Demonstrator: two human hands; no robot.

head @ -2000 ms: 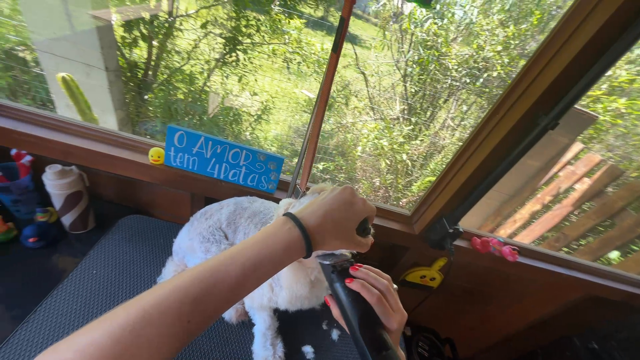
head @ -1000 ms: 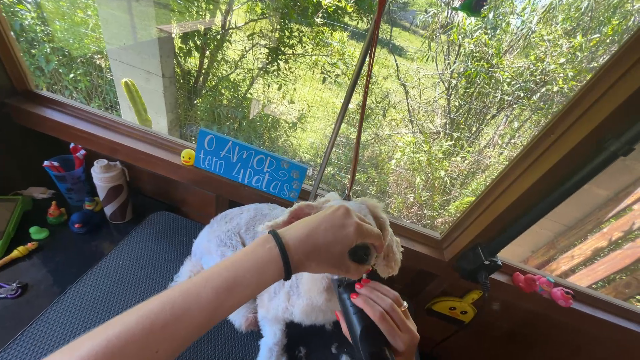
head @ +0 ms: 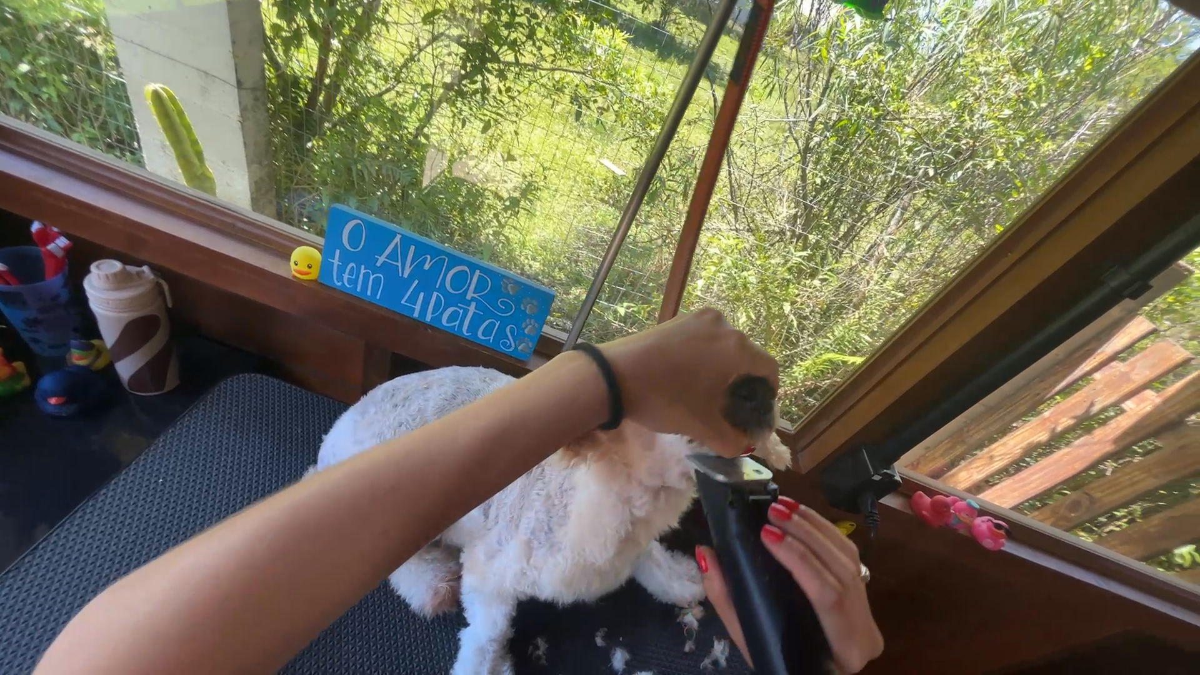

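Note:
A small white dog with short-clipped fur [head: 562, 525] sits on the black textured table mat [head: 187, 497]. My left hand [head: 698, 380], with a black band on the wrist, is closed around the dog's muzzle; what looks like its dark nose shows at the fist. The fist and forearm hide most of the dog's head. Below that fist, my right hand [head: 816, 572] holds a black electric clipper [head: 755, 562]. The clipper's metal blade points up, close under the muzzle, at the throat fur; whether it touches is unclear. Tufts of cut fur [head: 619, 656] lie by the front paws.
A metal rod [head: 647, 178] and a red-brown strap [head: 708, 178] rise behind the dog. On the window ledge stand a blue lettered sign [head: 436, 281] and a yellow toy duck [head: 305, 263]. A bottle [head: 136, 328] and a blue cup [head: 42, 300] are at left, pink toys [head: 958, 520] at right.
The dog's hanging ear, plain to the right of my left fist a second ago, is now mostly hidden. My left hand stays on the muzzle and my right hand keeps the clipper below it.

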